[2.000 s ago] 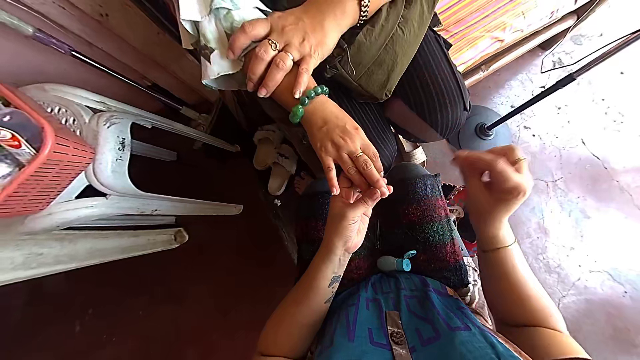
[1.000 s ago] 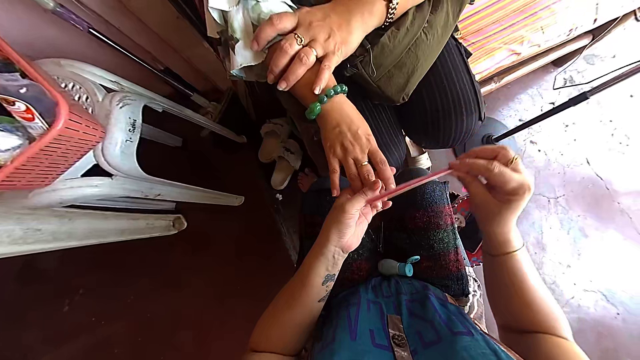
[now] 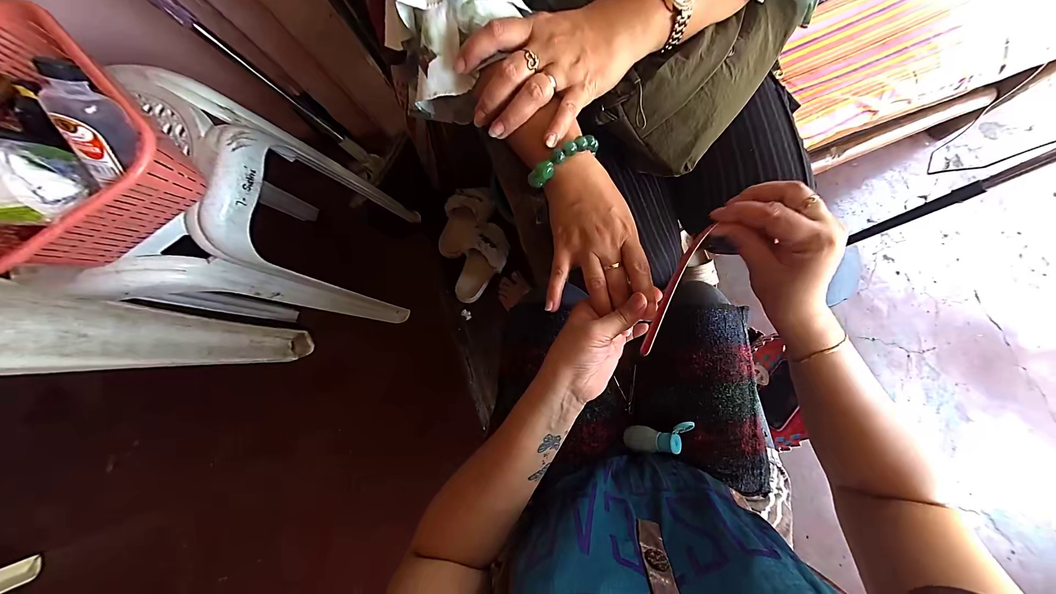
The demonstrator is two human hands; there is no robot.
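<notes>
My left hand [image 3: 596, 346] holds the fingers of another person's hand [image 3: 596, 227], thumb on top near the fingertips. That hand wears a gold ring and a green bead bracelet [image 3: 563, 158]. In my right hand [image 3: 788, 247], pinched between thumb and fingers, is one end of a thin red nail file [image 3: 681, 285]. The file slants down, its far end beside the held fingertips. The person's other hand [image 3: 549, 70], with rings, rests over their own forearm. A small bottle with an open blue flip cap [image 3: 652, 439] lies on my lap below my left hand.
At left, a pink plastic basket [image 3: 169, 186] with bottles stands by white plastic chairs [image 3: 231, 198]. Slippers [image 3: 474, 247] lie on the dark floor. A black pole [image 3: 932, 202] crosses at right. A striped woven mat [image 3: 874, 58] lies at upper right. An olive bag [image 3: 693, 91] rests on the person's lap.
My right hand, blurred two seconds ago, now shows the file clearly. The file has turned from nearly level one second ago to steeply slanted. My left hand keeps hold of the person's fingers.
</notes>
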